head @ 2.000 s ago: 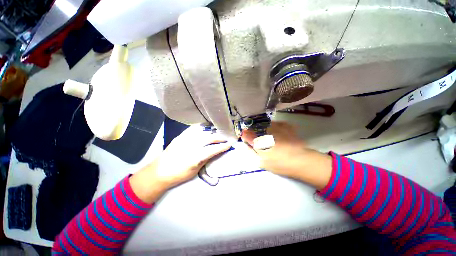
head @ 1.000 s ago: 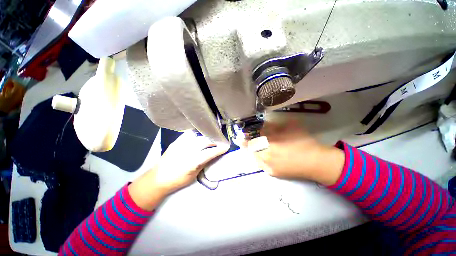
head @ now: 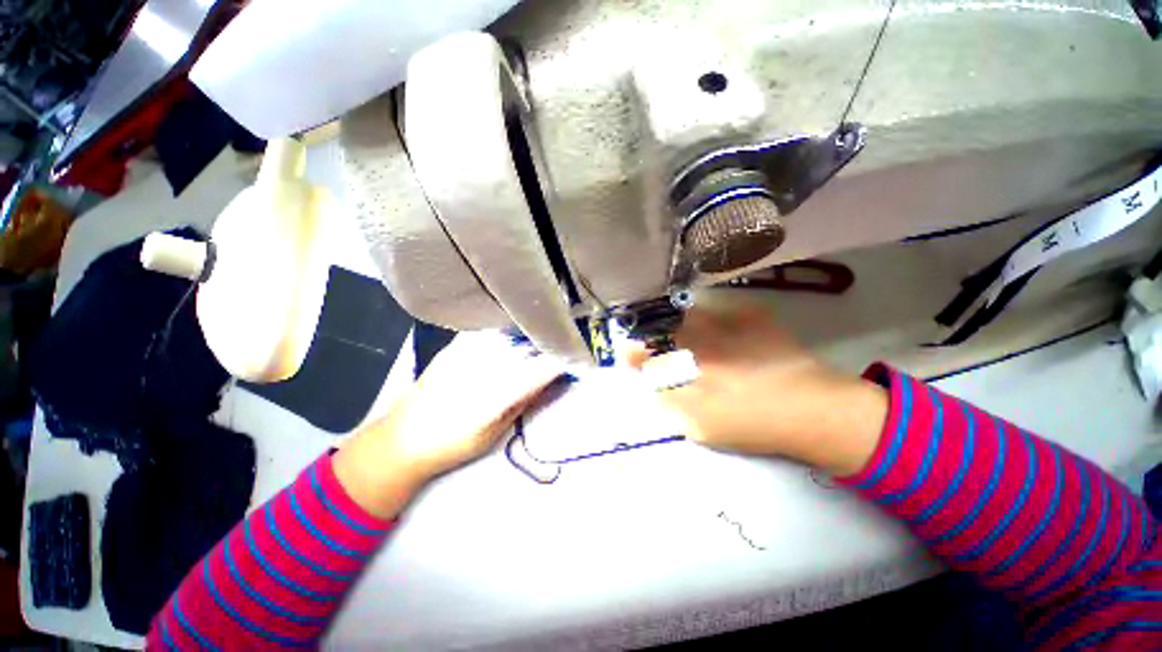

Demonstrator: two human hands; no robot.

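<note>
The cream-grey sewing machine point(head: 561, 166) stands in front of me, its needle and presser foot point(head: 602, 334) low between my hands. My left hand point(head: 478, 389) lies flat left of the needle, fingertips close to the foot. A small part of dark navy fabric point(head: 431, 344) shows behind it; the rest is hidden. My right hand point(head: 739, 382) is curled right of the needle, with a white wrap on one finger. Glare and the machine head hide what its fingertips hold.
A dark grey template point(head: 338, 350) lies left under a cream rounded part point(head: 261, 287). Dark cut pieces point(head: 121, 344) and a small flecked square point(head: 60, 550) lie far left. A red-handled tool point(head: 809, 275) and measuring tape point(head: 1077, 236) are right. Loose thread point(head: 742, 530) lies in front.
The view has shifted slightly. Both hands have stayed beside the needle with only small movements. The loose thread on the table in front shows now and one second ago, but not two seconds ago.
</note>
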